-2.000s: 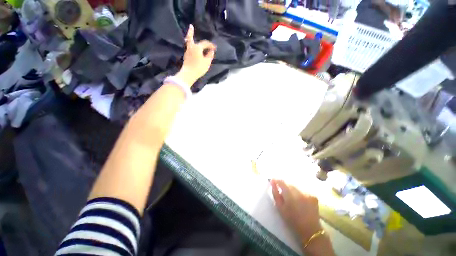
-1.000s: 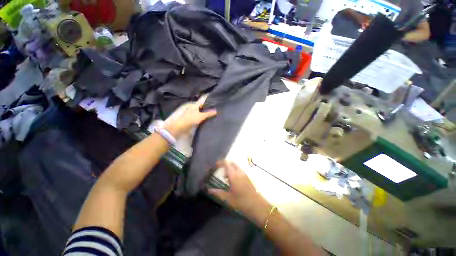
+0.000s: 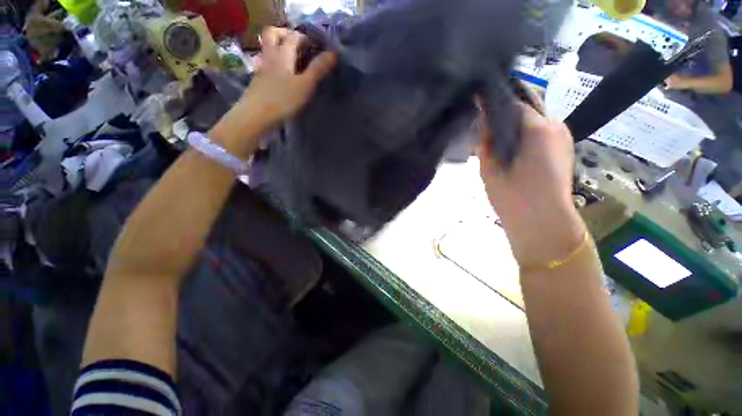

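Observation:
A large dark grey garment panel is held up over the white machine table, blurred by motion. My left hand grips its left side at the upper left. My right hand grips its right side, with a fold of cloth between thumb and fingers. The cloth's lower edge hangs near the table's green edge. The sewing machine with its green front panel and bright white screen is at the right; my right hand and forearm hide its needle area.
Small cut pieces and cloth are heaped at the far left, beside a cream block with a round centre. Dark cloth lies below the table edge. A white basket and another person's arm are at the upper right.
The panel lay across the table edge and is now lifted up and forward. My left hand has moved up; my right hand has moved up and right and has taken hold of the cloth.

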